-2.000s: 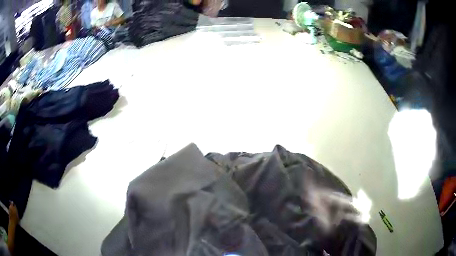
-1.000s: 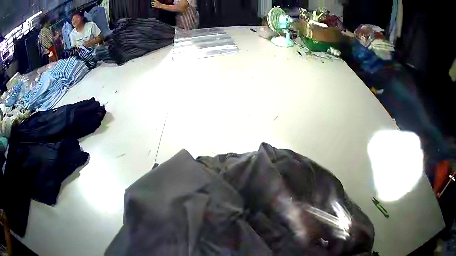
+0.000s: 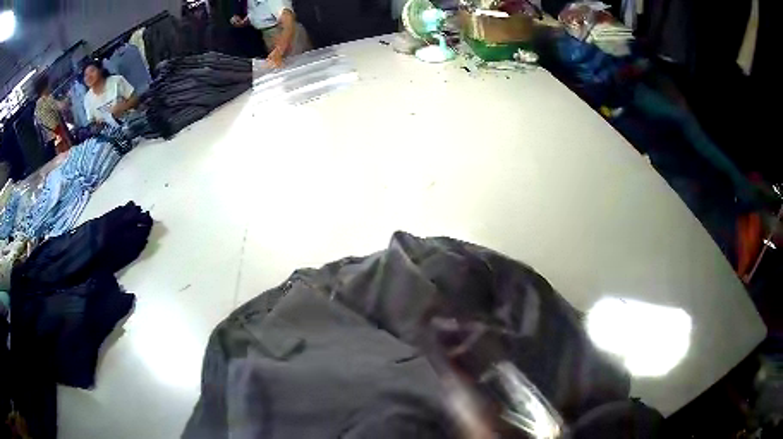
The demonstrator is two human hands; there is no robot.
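The dark-grey garment lies heaped at the near edge of the white table. A matte flap with a pointed corner shows on its left half, and its right half is bunched and rounded. A blurred pinkish-brown streak, which looks like part of my right hand, lies over the garment's lower middle. Its fingers and any grip cannot be made out. A bright shiny streak is beside it. My left hand is not in view.
Navy garments and blue-striped garments lie along the left. A dark stack, clear sheets, a green fan and a box are at the far end. One person sits far left; another stands behind the table.
The view has swung right, so the far things sit further left. The garment has shifted and spread, with a flap now showing on its left. The green snips at right no longer show.
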